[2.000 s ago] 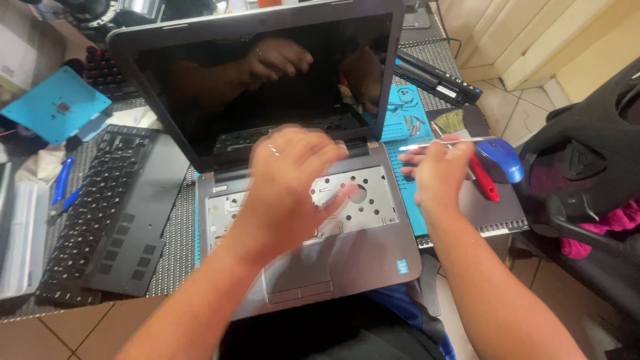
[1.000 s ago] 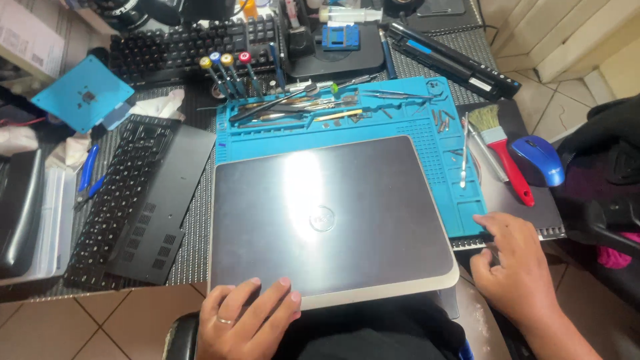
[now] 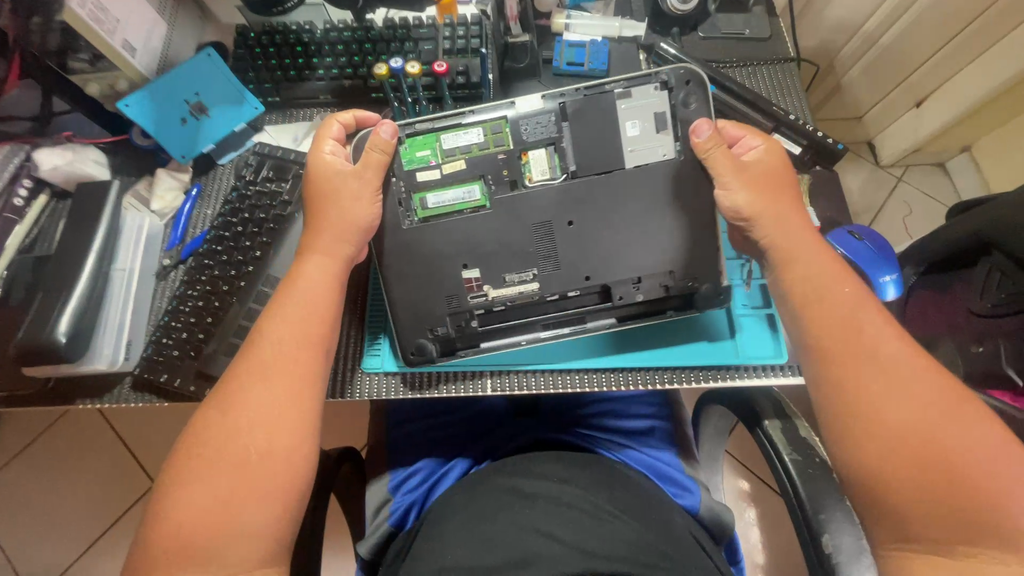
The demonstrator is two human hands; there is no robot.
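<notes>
A black laptop is held bottom side up, slightly tilted, above a turquoise silicone repair mat. My left hand grips its left edge near the far corner, thumb on top. My right hand grips the right edge the same way; the fingers beneath are partly hidden. In the laptop's open bay are green memory modules, a small wireless card and a metal-cased drive. The battery slot along the near edge holds no battery.
Left of the laptop lies a detached laptop keyboard with its palm rest, then blue-handled pliers. Precision screwdrivers stand behind, before a desktop keyboard. A laptop battery and a blue mouse are at the right.
The laptop's screen was open, then its lid was closed on the mat. Now it is turned over, underside showing, with both my hands gripping its sides.
</notes>
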